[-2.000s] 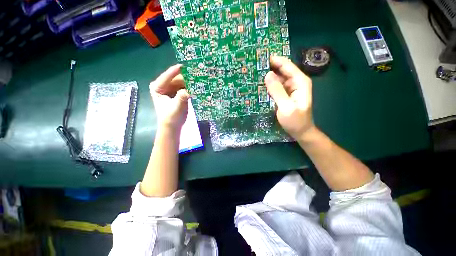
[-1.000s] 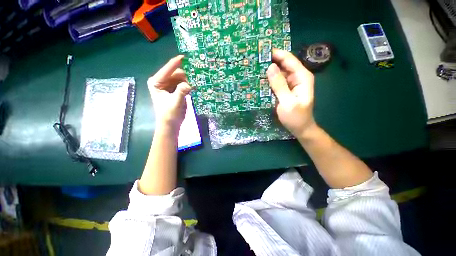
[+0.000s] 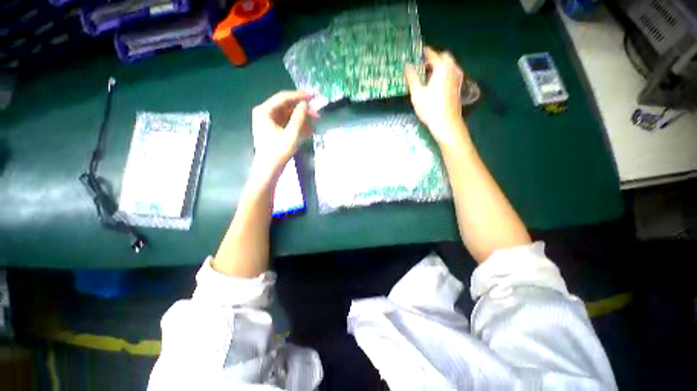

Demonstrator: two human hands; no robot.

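Observation:
A green PCB panel [image 3: 374,53], blurred, lies at the back centre with clear bubble wrap [image 3: 307,65] along its left side. My left hand [image 3: 284,122] pinches the wrap at the near left corner. My right hand [image 3: 439,88] grips the panel's right edge between thumb and fingers. A dark gap shows under the near edge. Nearer me, a bubble-wrapped panel [image 3: 374,164] lies flat with strong glare on it. A smartphone [image 3: 288,191] with a white screen lies left of it, partly hidden by my left wrist.
A wrapped white item [image 3: 162,169] and a black cable [image 3: 98,183] lie left. Purple bins [image 3: 164,38] and an orange and blue tool [image 3: 248,34] stand back left. A tape measure [image 3: 470,93] is partly behind my right hand. A handheld meter [image 3: 543,79] lies right.
The panel has moved back and down from its raised position in front of me. Both hands moved with it. The near wrapped panel is now largely uncovered, and wrap shows beside the far panel.

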